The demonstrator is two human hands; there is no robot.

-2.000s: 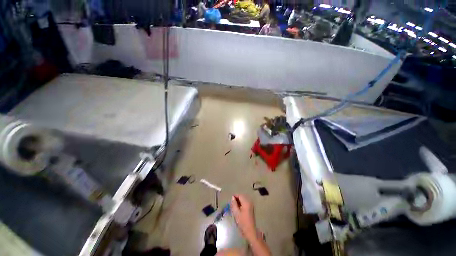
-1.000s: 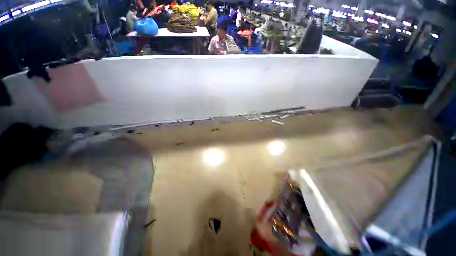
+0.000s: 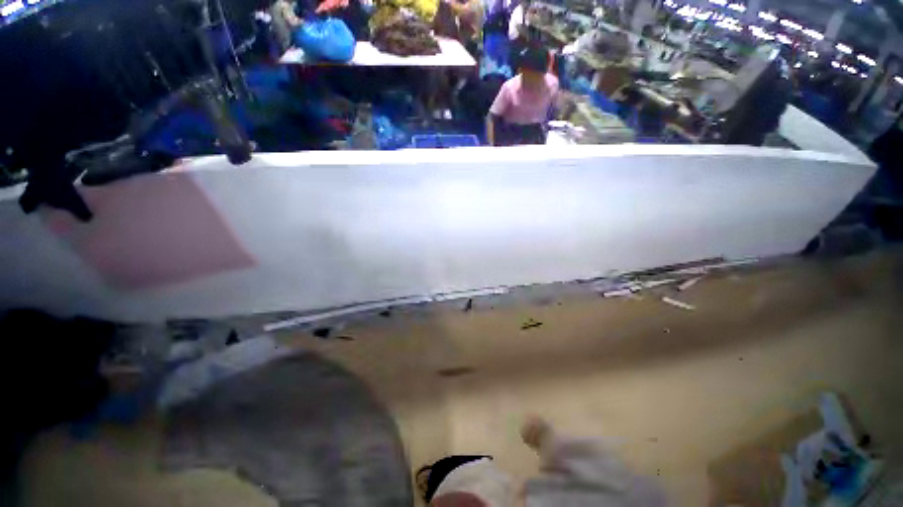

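My right hand (image 3: 536,433) is small and blurred near the bottom centre, at the end of a pale sleeve, over the tan floor. Whether its fingers hold anything cannot be told. My left hand is not in view. A pale rounded shape with a black edge (image 3: 455,465) lies just left of the sleeve, cut off by the frame; what it is cannot be told. A dark grey, curved, cloth-like shape (image 3: 297,426) fills the lower left.
A long white partition (image 3: 475,218) with a pink patch (image 3: 163,233) crosses in front. Pale strips and dark scraps (image 3: 532,325) lie along its base. A blurred brown, white and blue heap (image 3: 837,456) stands at lower right. A person in pink (image 3: 527,99) is beyond the partition.
The view has swung up and closer to the partition. The tables, rail and machines from two seconds ago have left the picture. My right hand, absent one second ago, shows again.
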